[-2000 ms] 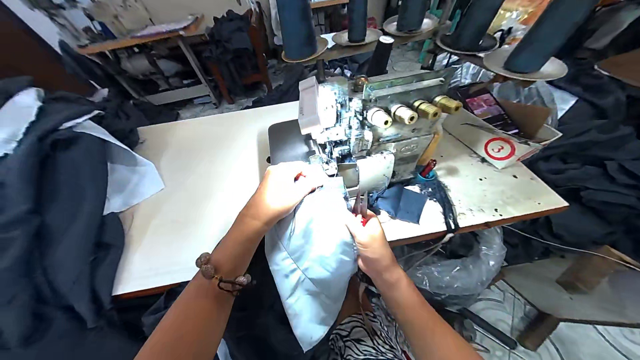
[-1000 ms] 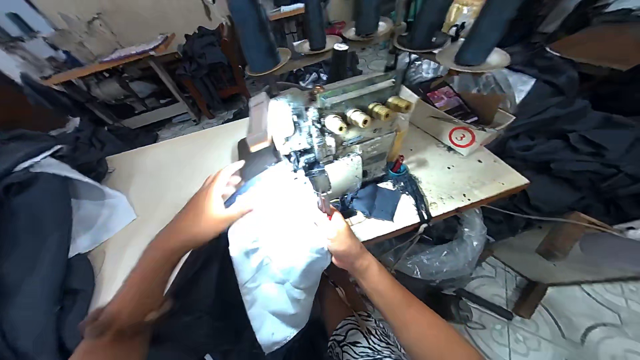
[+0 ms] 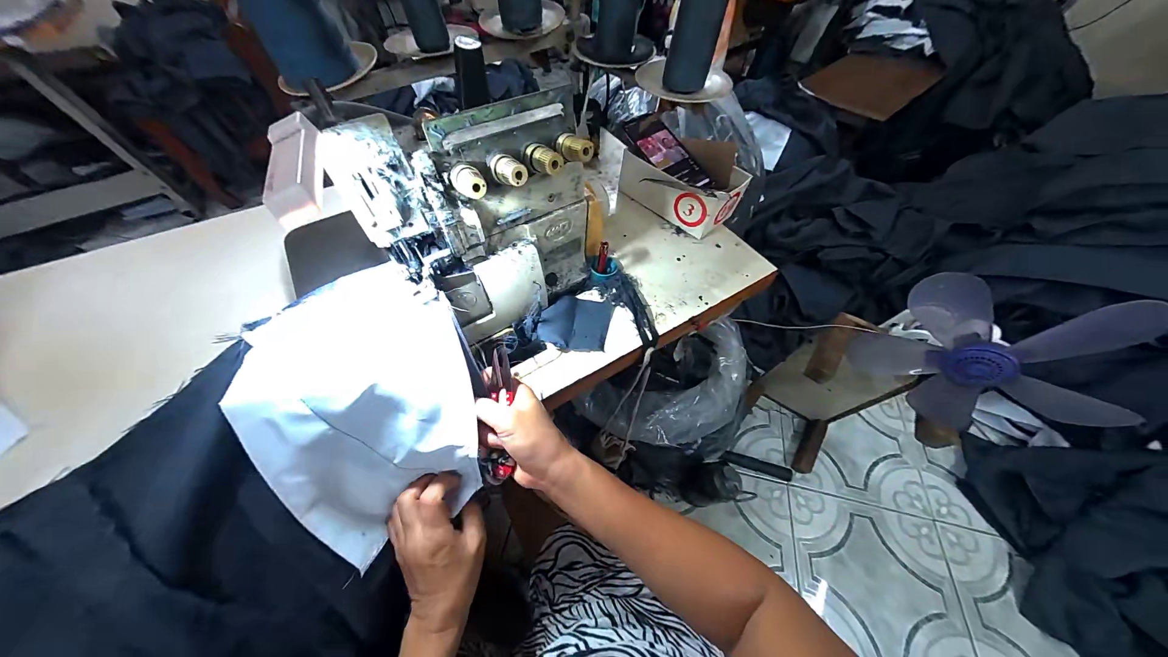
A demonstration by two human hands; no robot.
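Note:
A white fabric piece (image 3: 356,392) lies over dark navy cloth (image 3: 173,511), its upper edge at the needle area of an overlock sewing machine (image 3: 511,210). My left hand (image 3: 436,534) grips the white piece's lower right corner, fingers curled over the edge. Just above and to the right, my right hand (image 3: 525,438) holds red-handled thread snips (image 3: 499,392), blades pointing up, and is at the fabric's right edge. Whether its fingers also pinch the cloth is hard to tell.
Thread cones (image 3: 693,46) stand behind the machine. On the table's right are a carton (image 3: 680,196) with a phone and a small dark fabric scrap (image 3: 575,323). A purple-bladed fan (image 3: 978,363) stands right, near a wooden stool (image 3: 821,392). Dark cloth is heaped behind it.
My left hand has moved from the fabric's upper left side down to its lower right corner. The dark cloth now shows spread at the left beneath the white piece. The view has swung right.

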